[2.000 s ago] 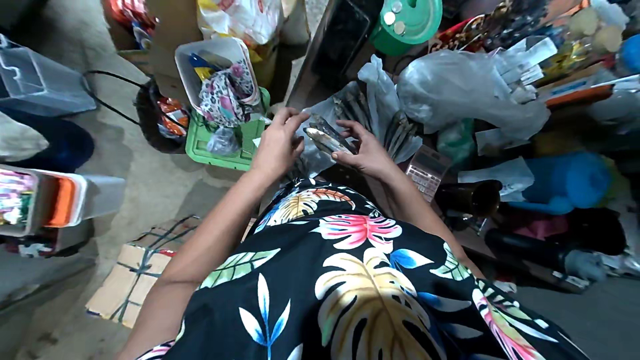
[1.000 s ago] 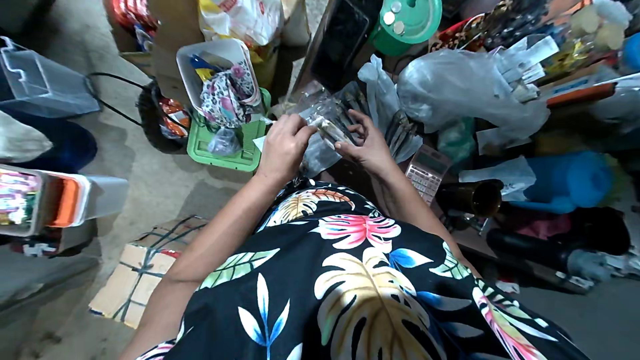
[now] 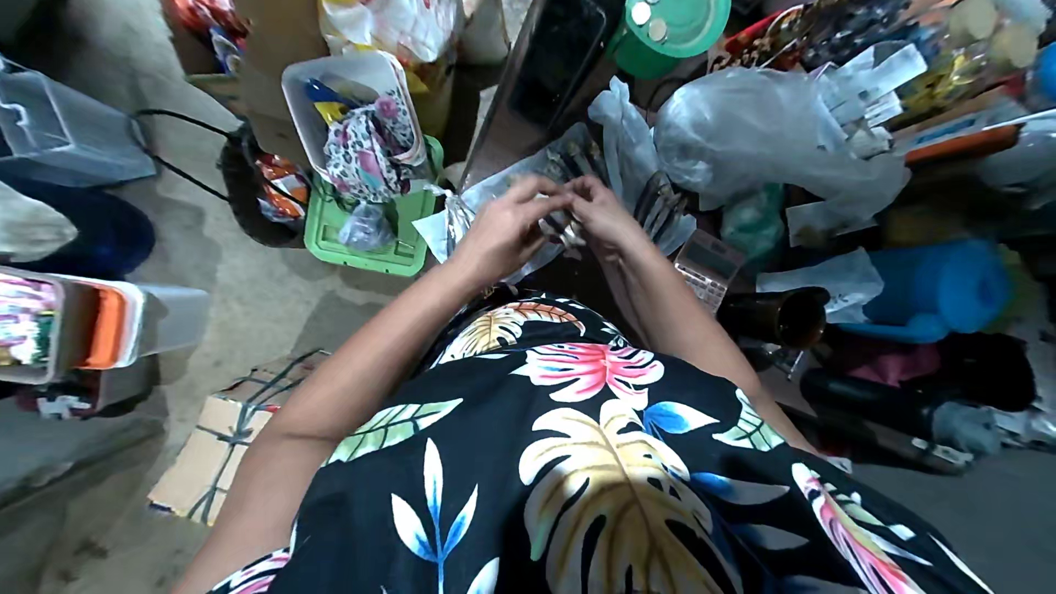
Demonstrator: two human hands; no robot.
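Note:
My left hand (image 3: 511, 227) and my right hand (image 3: 605, 216) meet at the upper middle of the view, fingertips touching. Between and below them is a small clear plastic packet (image 3: 563, 229) with something pale inside; the fingers hide much of it. Beneath and behind the hands lie more clear plastic bags (image 3: 577, 153) holding dark, slender pieces, and another such bundle (image 3: 657, 206) rests just right of my right hand. White paper or plastic (image 3: 431, 235) shows left of my left hand.
A calculator (image 3: 708, 268) lies right of my right forearm. Behind stand a black phone (image 3: 561, 54) and a green tub (image 3: 672, 33) with coins on its lid. A brown mug (image 3: 775, 318) and blue jug (image 3: 940, 285) are at the right. A green-lidded box (image 3: 371, 235) and white bin (image 3: 355, 82) stand left.
My hands have come together over the packet, which was stretched out between them a second ago. Two seconds ago a packet with slender contents lay across the fingers.

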